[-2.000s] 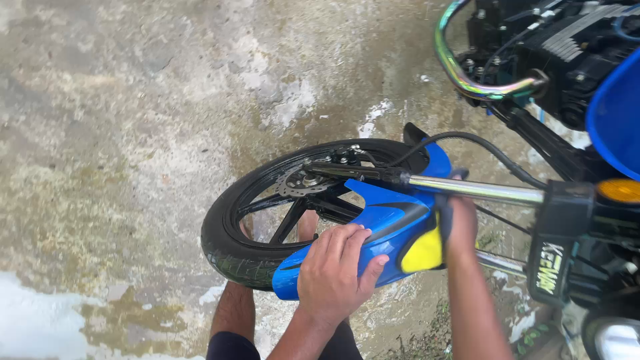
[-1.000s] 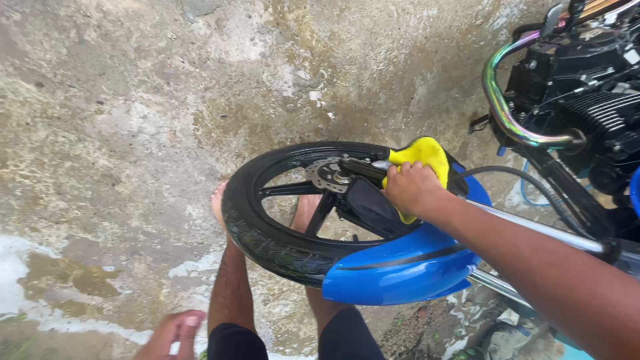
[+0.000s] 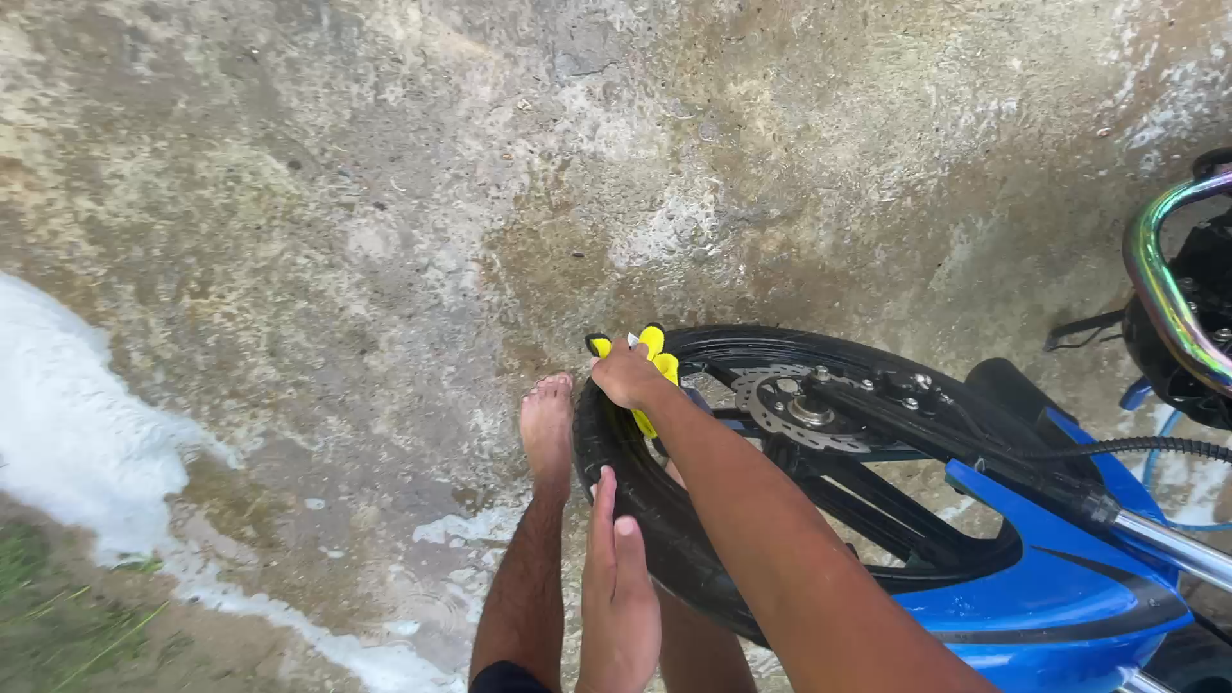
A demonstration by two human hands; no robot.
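My right hand point(image 3: 630, 375) presses a yellow cloth point(image 3: 664, 366) with dark edging against the rim and tyre at the near-left part of the motorcycle's front wheel. My left hand point(image 3: 621, 597) is held flat beside the black tyre point(image 3: 674, 539), fingers straight and thumb a little apart, with nothing in it; whether its fingertips touch the rubber, I cannot tell. Right of my hands are the brake disc point(image 3: 808, 409), the black spokes and the blue front fender point(image 3: 1049, 597). My right forearm hides part of the wheel.
The wheel stands on a wet, stained concrete floor point(image 3: 385, 241). My bare foot point(image 3: 547, 423) is beside the tyre. White foam point(image 3: 87, 433) and some grass point(image 3: 48, 587) lie at the left. At the right are a shiny crash bar point(image 3: 1155, 279), a black ribbed cable point(image 3: 1136, 445) and a chrome fork tube point(image 3: 1174, 549).
My right hand has moved with the yellow cloth from near the fork and disc to the tyre's left part. My left hand has come up beside the tyre. The view has shifted left.
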